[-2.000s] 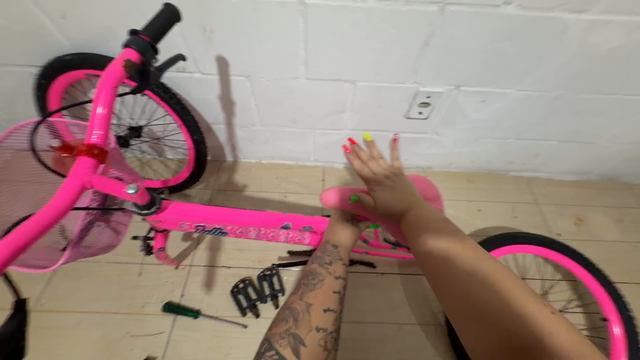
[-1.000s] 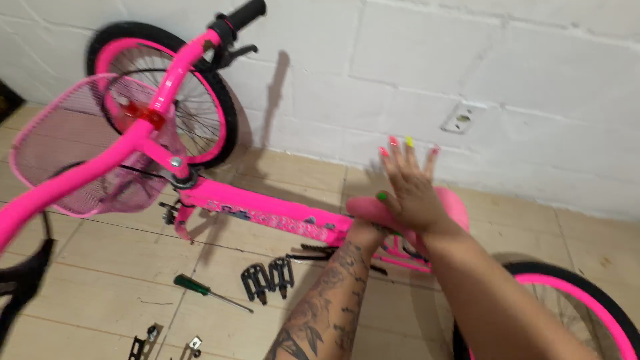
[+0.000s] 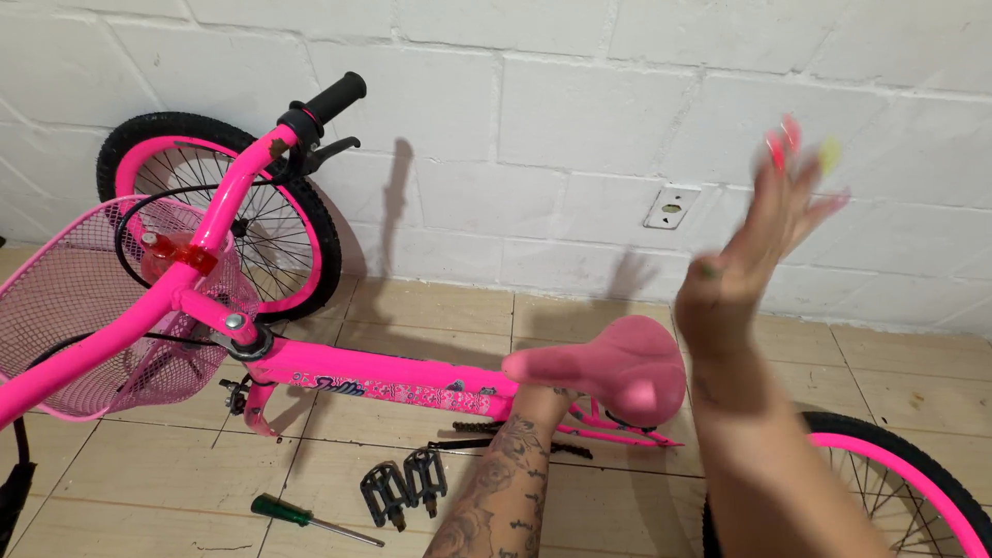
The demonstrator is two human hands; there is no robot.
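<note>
A pink bicycle stands by the wall, its pink saddle [image 3: 620, 368] at centre right and its pink frame tube [image 3: 387, 372] running left to the handlebar. My left hand [image 3: 546, 403] reaches under the saddle's nose, by the seat tube; its fingers are hidden, so what it grips cannot be told. My right hand [image 3: 744, 256] is raised in the air to the right of the saddle, blurred, fingers extended, holding nothing. The front wheel [image 3: 232, 225] is at the upper left and the rear wheel [image 3: 891, 480] at the lower right, partly behind my right forearm.
A green-handled screwdriver [image 3: 314, 521] and two black pedals [image 3: 404, 482] lie on the tiled floor below the frame. A pink mesh basket [image 3: 116, 310] hangs at the handlebar [image 3: 101, 341]. Behind stands a white block wall [image 3: 558, 116] with a power socket [image 3: 672, 207].
My right hand has lifted off the saddle, where it rested in both earlier frames, and moved up and right. My left hand remains under the saddle's nose.
</note>
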